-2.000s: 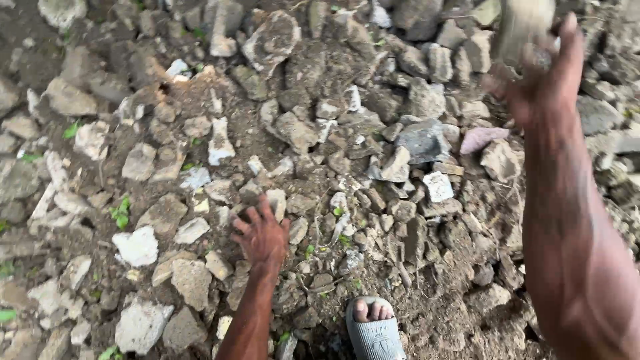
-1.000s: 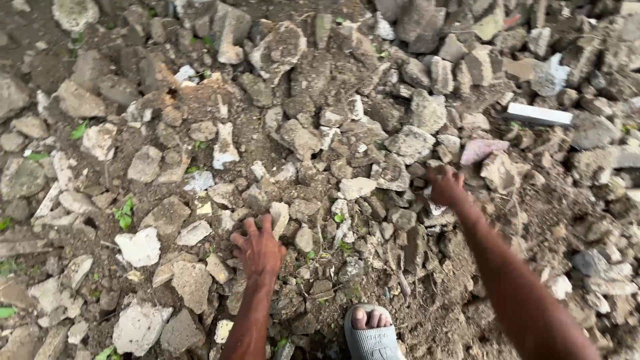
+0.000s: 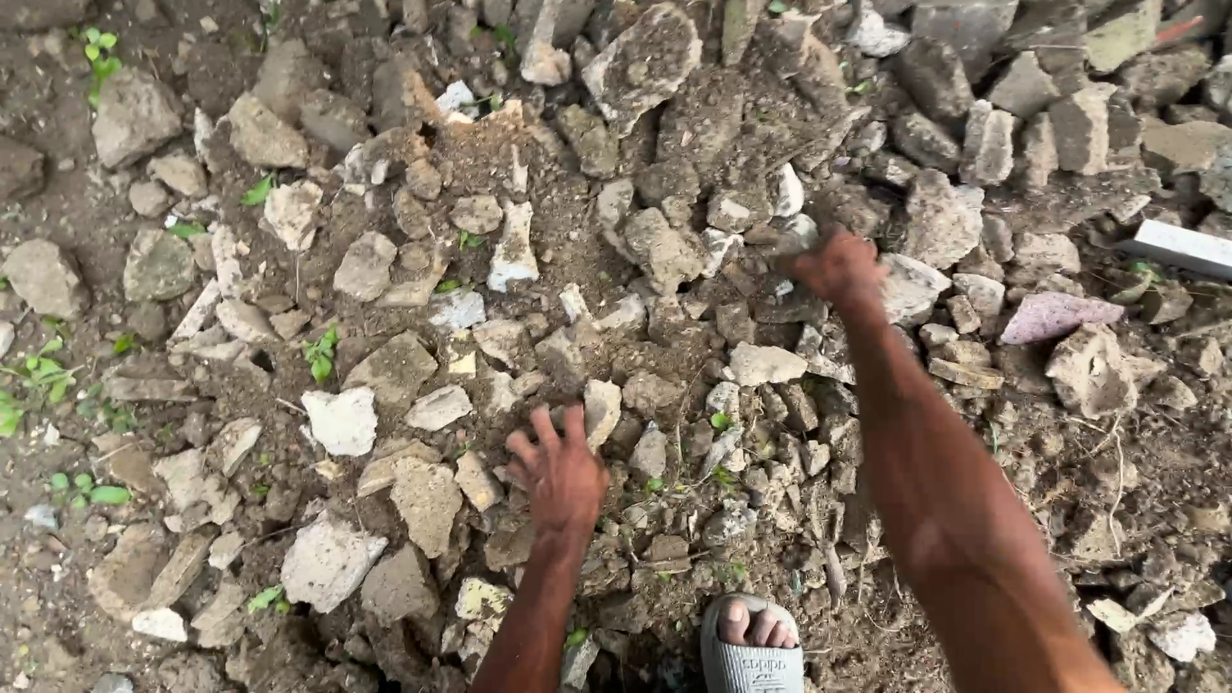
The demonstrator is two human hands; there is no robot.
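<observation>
Broken stone and concrete rubble [image 3: 659,250] lies over brown soil. My left hand [image 3: 563,472] rests on it left of centre, fingers spread, beside a small upright pale stone [image 3: 602,412]; nothing is gripped in it. My right hand [image 3: 839,269] is over the rubble to the upper right, slightly blurred, its fingers pointing left. A small pale stone [image 3: 797,233] is at its fingertips; whether the fingers grip anything is hidden. Right of this hand lies a whitish-grey chunk [image 3: 912,289], and farther right a pinkish stone [image 3: 1059,316].
A foot in a grey slide sandal [image 3: 753,654] stands at the bottom edge. A white straight-edged piece [image 3: 1189,248] lies at the right edge. Larger chunks [image 3: 643,63] lie at the top. Small green plants [image 3: 322,354] grow among the stones on the left.
My right hand held a blurred block at the upper right two seconds ago, then came down empty-looking beside the pinkish stone. It has since moved up and left. My left hand has stayed on the rubble.
</observation>
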